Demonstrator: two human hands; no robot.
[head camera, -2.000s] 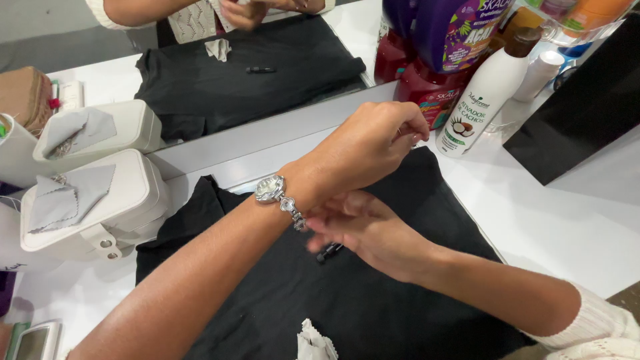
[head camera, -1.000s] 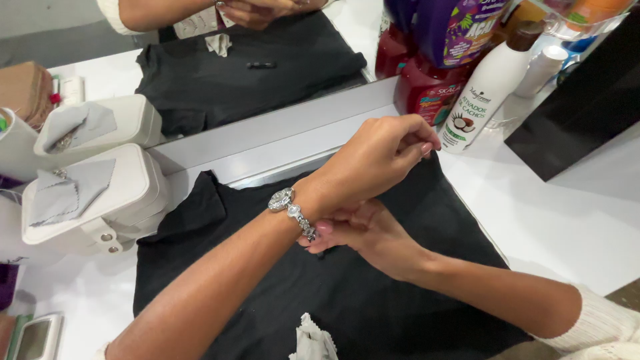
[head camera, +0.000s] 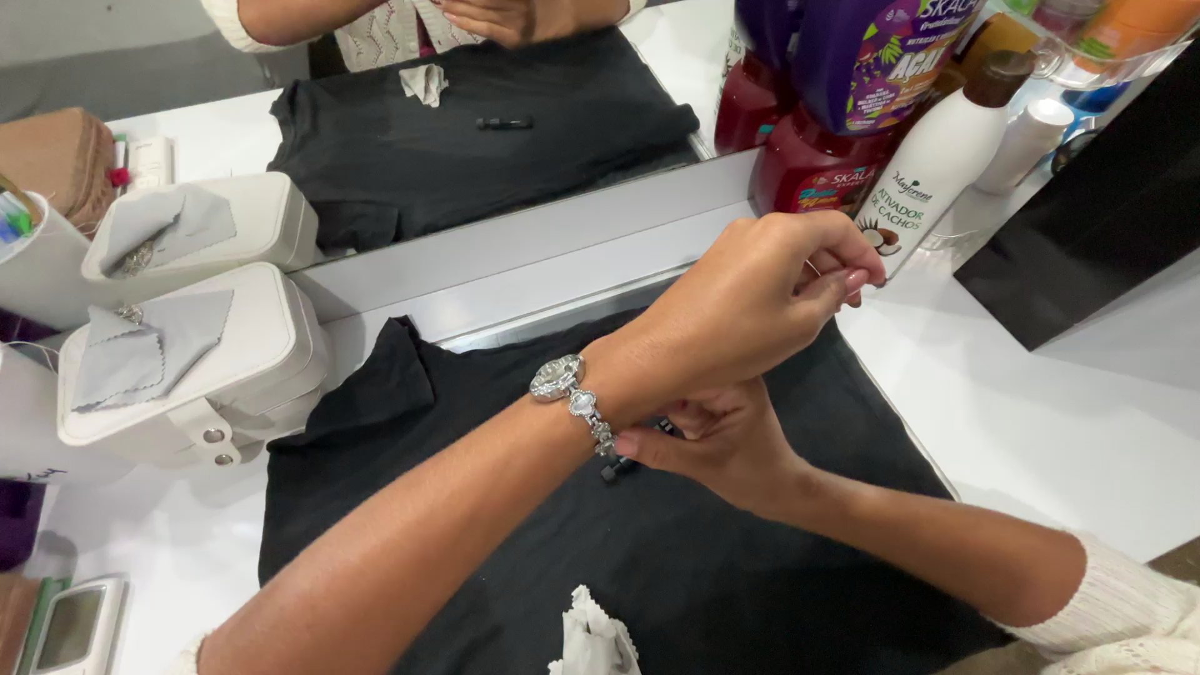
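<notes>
A silver wristwatch (head camera: 557, 378) with a linked metal bracelet (head camera: 591, 419) is around my left wrist. My left hand (head camera: 750, 281) is raised over a black cloth (head camera: 487, 544), fingers curled and thumb against the fingertips, with nothing seen in it. My right hand (head camera: 727, 445) is below the left wrist, its thumb and fingers on the lower part of the bracelet; the gripped part is partly hidden. Beneath the hands a small black object (head camera: 614, 469) lies on the cloth, mostly covered. Near the bottom edge is a crumpled whitish cloth or paper (head camera: 595, 637).
A white case (head camera: 272, 347) with grey cloths (head camera: 155, 352) and a small silver item on top stands at left. Along the back runs a mirror (head camera: 525, 187). Bottles, including a white one (head camera: 928, 169), and a black box (head camera: 1078, 206) stand at right. A small device (head camera: 80, 623) lies lower left.
My right hand was blurred beside the bracelet two seconds ago and is now steady with its thumb on it. The watch remains around my left wrist.
</notes>
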